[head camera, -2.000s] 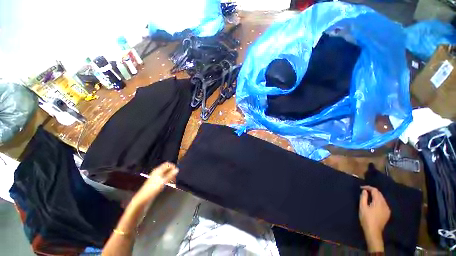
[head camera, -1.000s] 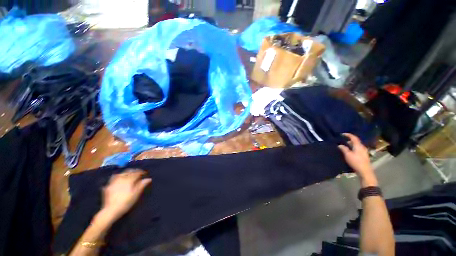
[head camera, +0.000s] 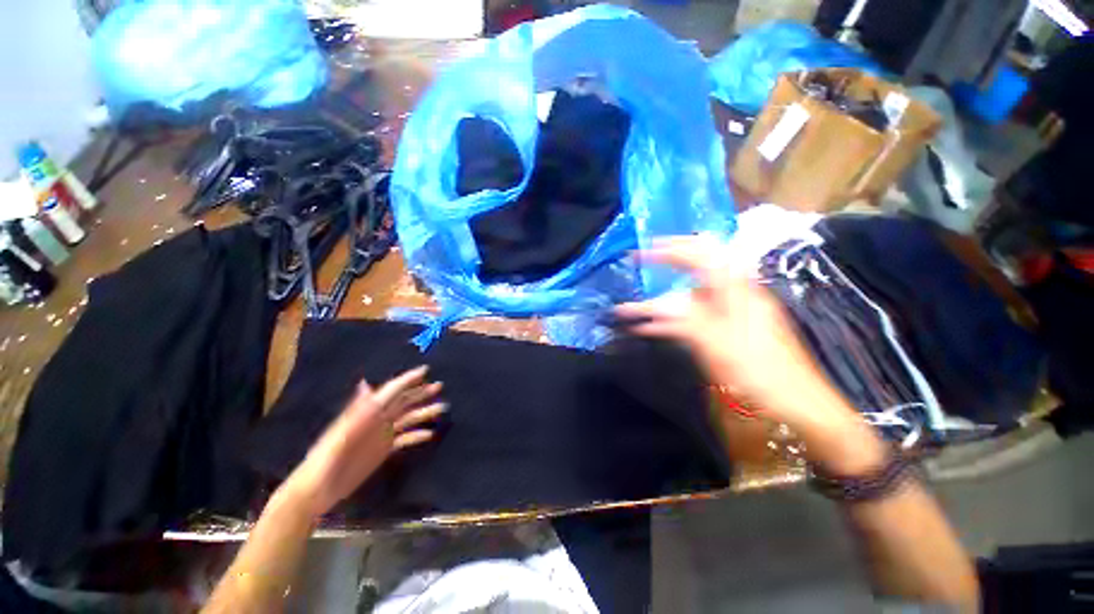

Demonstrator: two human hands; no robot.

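Black trousers (head camera: 504,420) lie across the front of the table, folded into a short wide piece. My left hand (head camera: 402,420) rests on their left part with its fingers spread. My right hand (head camera: 696,300) is blurred over their right end, in front of the blue bag. Its fingers look bent and apart; whether they pinch the cloth edge cannot be told. The cloth below this hand is blurred too.
A large blue plastic bag (head camera: 684,132) with black garments inside stands behind. Black hangers (head camera: 306,180) lie behind the black garment stack (head camera: 156,372). Navy trousers (head camera: 960,324) lie right, below a cardboard box (head camera: 810,150). Bottles (head camera: 54,216) stand far left.
The view has swung left. The trousers' long right part has been folded over, so the piece is shorter. My right hand has come inward from the far right end.
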